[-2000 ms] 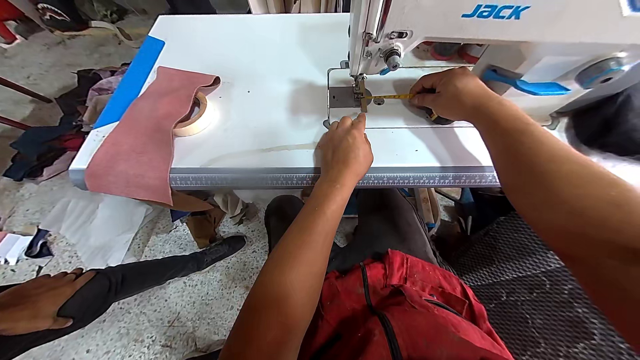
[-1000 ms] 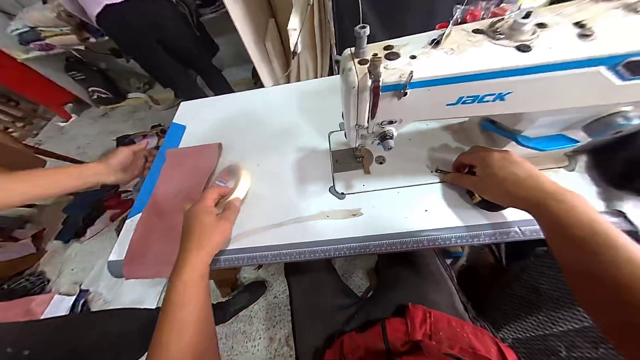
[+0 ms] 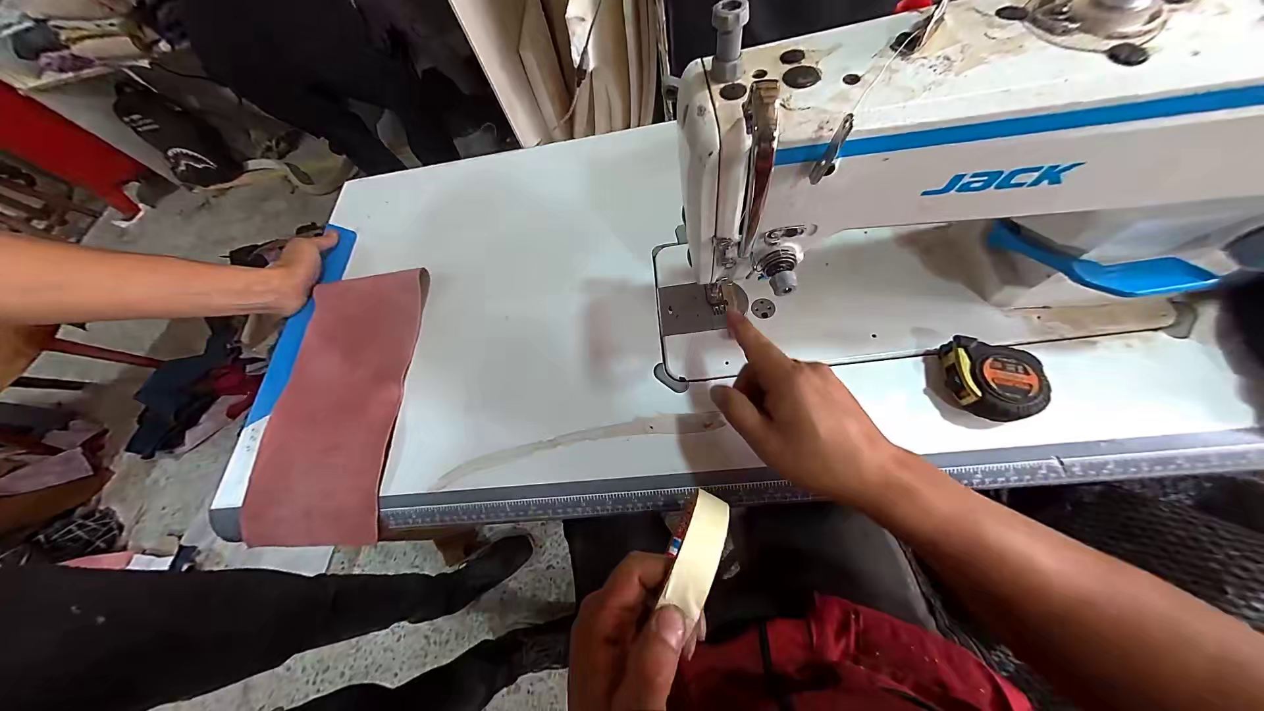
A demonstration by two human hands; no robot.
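My left hand (image 3: 632,632) holds a roll of cream masking tape (image 3: 699,558) in front of the table edge, over my lap. My right hand (image 3: 805,425) holds nothing; its index finger points at the needle plate (image 3: 691,308), its tip close to the presser foot (image 3: 719,294) of the white Jack sewing machine (image 3: 889,188). Whether the fingertip touches the plate I cannot tell. A black and yellow tape measure (image 3: 997,379) lies on the table, right of my right hand. A strip of pink leather or fabric (image 3: 341,405) lies across the table's left end, overhanging the front edge.
Another person's hand (image 3: 296,276) rests on the blue left edge (image 3: 331,257) of the white table (image 3: 513,296). A ruler strip (image 3: 592,502) runs along the front edge. Fabric scraps (image 3: 197,385) lie on the floor at left. Light panels (image 3: 592,79) stand behind the table.
My left hand has lifted the tape roll from the table and brought it toward me. My right hand has let go of the tape measure and moved left to the needle area.
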